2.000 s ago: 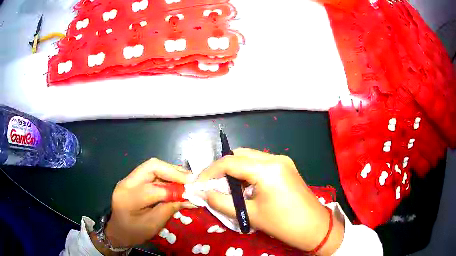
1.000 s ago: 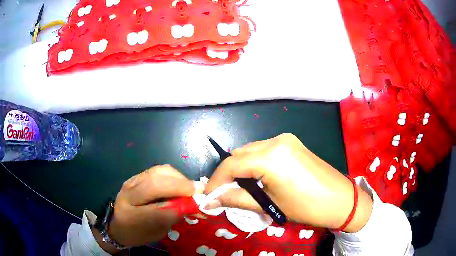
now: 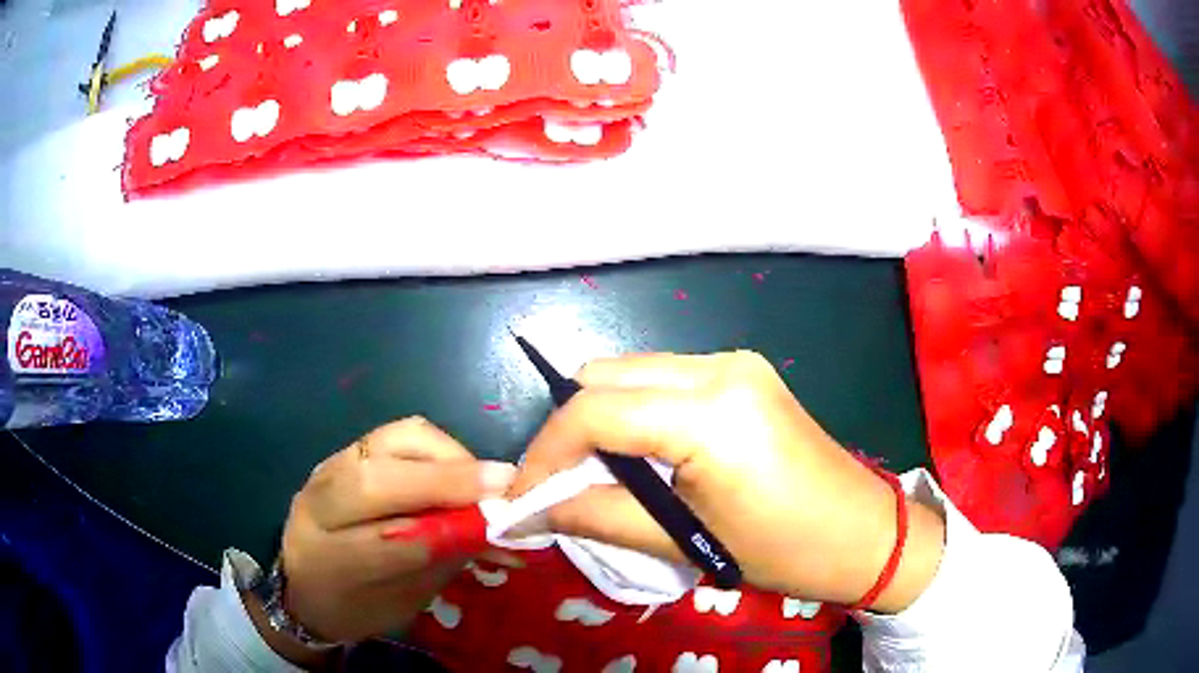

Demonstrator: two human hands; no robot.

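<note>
The red motif sheet point(image 3: 631, 638) with white paired shapes lies under my hands at the bottom. My left hand point(image 3: 381, 526) pinches a red edge of the fabric. My right hand point(image 3: 710, 460) pinches the thin white backing point(image 3: 618, 559) close to my left fingertips and also holds the black tweezers point(image 3: 658, 506), their tip pointing up and left, away from the fabric. The fingertips of both hands nearly meet where red and white join. The fabric inside my fingers is partly hidden.
Stacked red sheets point(image 3: 421, 66) lie on the raised white surface point(image 3: 526, 224) beyond. Draped red sheets point(image 3: 1012, 263) hang at the right. A water bottle point(image 3: 112, 355) lies at the left. Yellow-handled side cutters point(image 3: 99, 79) are at the upper left. Red specks dot the dark green surface point(image 3: 355, 316).
Compared with two seconds ago, the tweezers lean further left, and more white backing shows at my right fingers. The view has shifted slightly. Both hands keep their pinch.
</note>
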